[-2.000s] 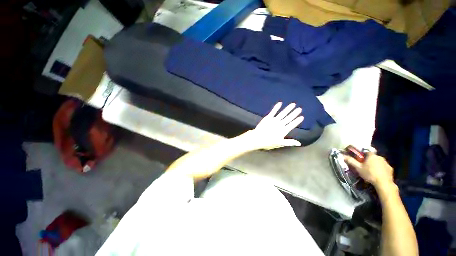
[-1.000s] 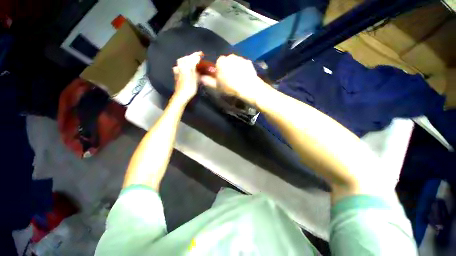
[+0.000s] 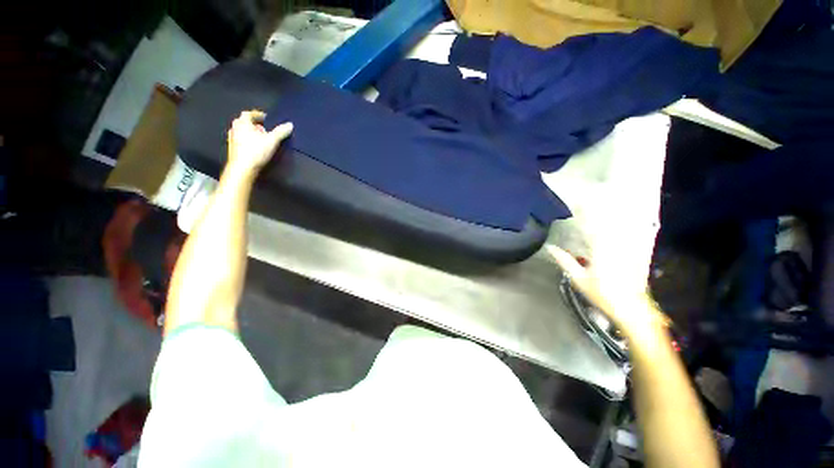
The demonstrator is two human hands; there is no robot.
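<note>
A navy garment (image 3: 393, 151) lies flat along the top of the long dark padded form (image 3: 320, 196). My left hand (image 3: 251, 144) is at the form's left end, its thumb at the garment's lower left edge and its fingers bent; whether it grips cloth cannot be told. My right hand (image 3: 608, 288) is off the form at the right end of the table, fingers apart. The steam iron (image 3: 590, 320) stands there beside and partly behind my right hand and wrist, which hide its handle.
The pale table (image 3: 402, 279) runs under the form. A loose navy pile (image 3: 594, 87) and tan carton (image 3: 622, 18) are at the far side. A blue bar (image 3: 379, 41) is behind the form. A brown box (image 3: 146, 146) and red bag (image 3: 133, 265) are at the left.
One second ago both hands were at the iron over the form's left part. The iron is now at the table's right end, my right hand beside it; my left hand has stayed near the left end.
</note>
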